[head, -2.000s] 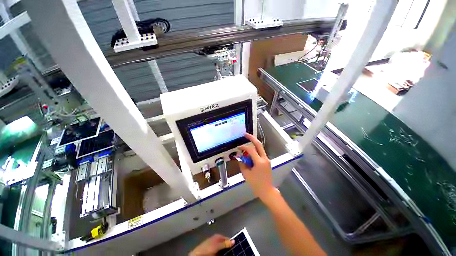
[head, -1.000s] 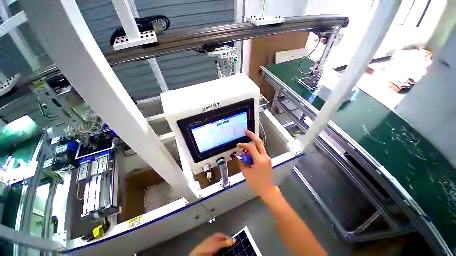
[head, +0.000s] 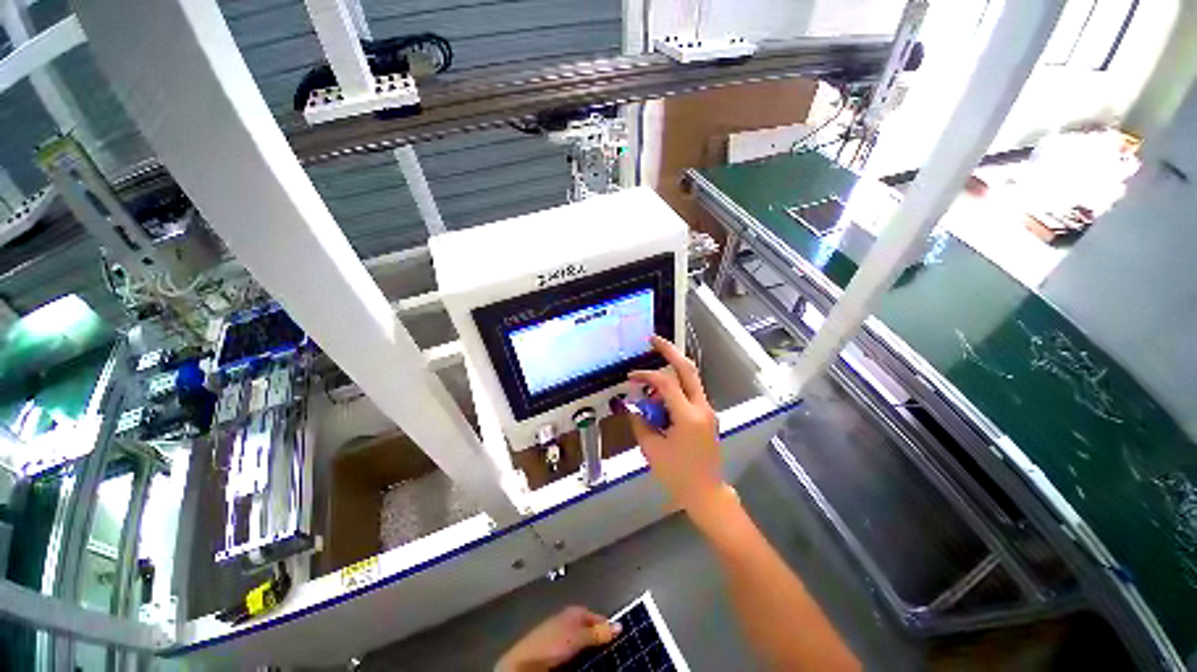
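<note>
My right hand is in front of the touchscreen control panel, its index fingertip at the lower right of the lit screen. The same hand holds a small blue-handled tool, perhaps a utility knife, in its curled fingers. My left hand is at the bottom edge of the picture, its thumb on a small solar panel, dark and gridded with a white border. The panel's lower part is cut off by the picture's edge.
A white machine frame stands in front. At left, a clamp fixture has a dark panel at its far end. At right, a green conveyor carries pale trimmings and a dark panel. A rail crosses behind.
The arm above the green conveyor has moved away, and a dark panel shows on the belt. At left, the machine head has shifted back from the fixture. My hands stay nearly in place.
</note>
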